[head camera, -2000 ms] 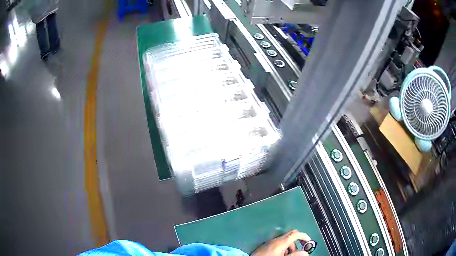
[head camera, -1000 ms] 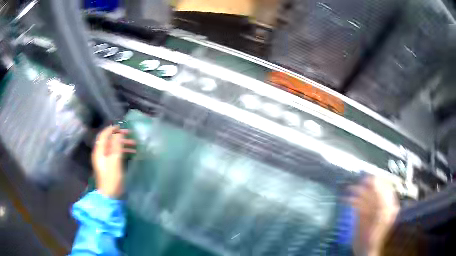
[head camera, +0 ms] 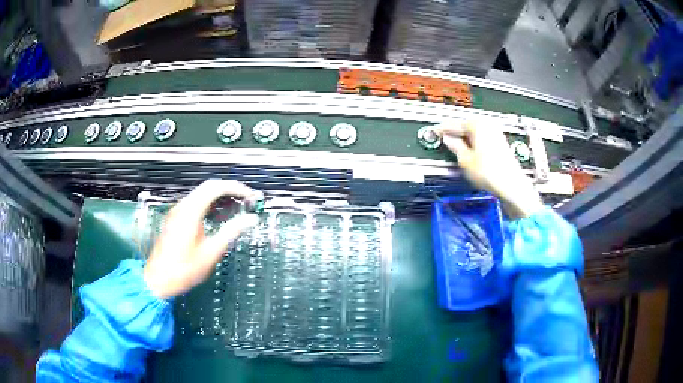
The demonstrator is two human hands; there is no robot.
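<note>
A clear ridged blister tray point(head camera: 326, 280) lies on the green mat in front of me. My left hand point(head camera: 198, 238) is over its upper left part, thumb and finger closed on a small round unit point(head camera: 255, 203) seen nearly edge-on. My right hand point(head camera: 483, 161) reaches over the conveyor belt point(head camera: 389, 135), fingertips touching another round unit point(head camera: 430, 137) on the belt; whether they grip it is not clear. Several pale-ringed discs with grey centres lie spaced along the belt to the left.
A blue parts bin point(head camera: 468, 254) with whitish bits and a thin dark item stands right of the tray. Silver rails run along the belt, with an orange strip point(head camera: 404, 86) beyond. Grey posts stand at both sides. Cardboard point(head camera: 146, 16) lies at the back left.
The view has turned from the tray stack to the bench and conveyor. My right hand has moved from the bench's right side to a unit on the belt. My left hand is now above the tray.
</note>
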